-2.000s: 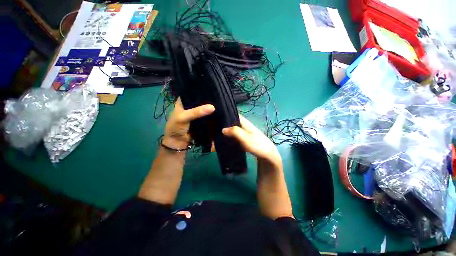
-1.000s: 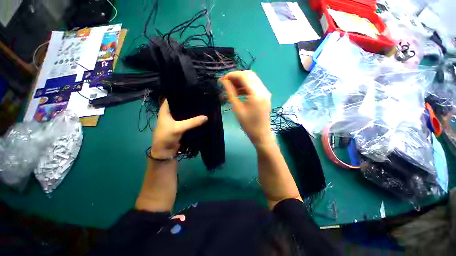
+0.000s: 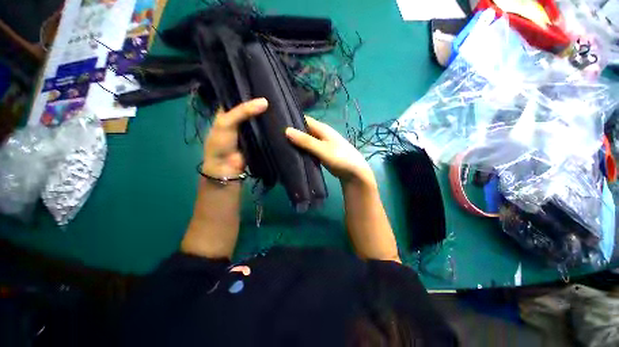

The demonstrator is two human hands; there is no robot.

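A bundle of several black padded strips (image 3: 275,112) lies across both hands, its lower ends pointing toward my body. My left hand (image 3: 227,139) grips its left side, thumb on top. My right hand (image 3: 332,150) grips its right side near the lower ends, thumb on top. Small light marks show at the lower strip ends. The main pile of black strips with tangled cords (image 3: 298,28) lies behind, partly hidden by the bundle. A compact set-aside row of black strips (image 3: 422,200) lies to the right of my right forearm, cords at its far end.
Shiny clear bags (image 3: 516,115) cover the right side, beside a pink-red ring (image 3: 463,193). A red case (image 3: 536,27) stands at the far right. A bag of silvery-white pieces (image 3: 74,173) and printed sheets (image 3: 71,71) lie at the left on the green table (image 3: 156,196).
My right hand has come back from above the pile and now holds the bundle's right side. The strips in hand are spread wider. The camera view has shifted.
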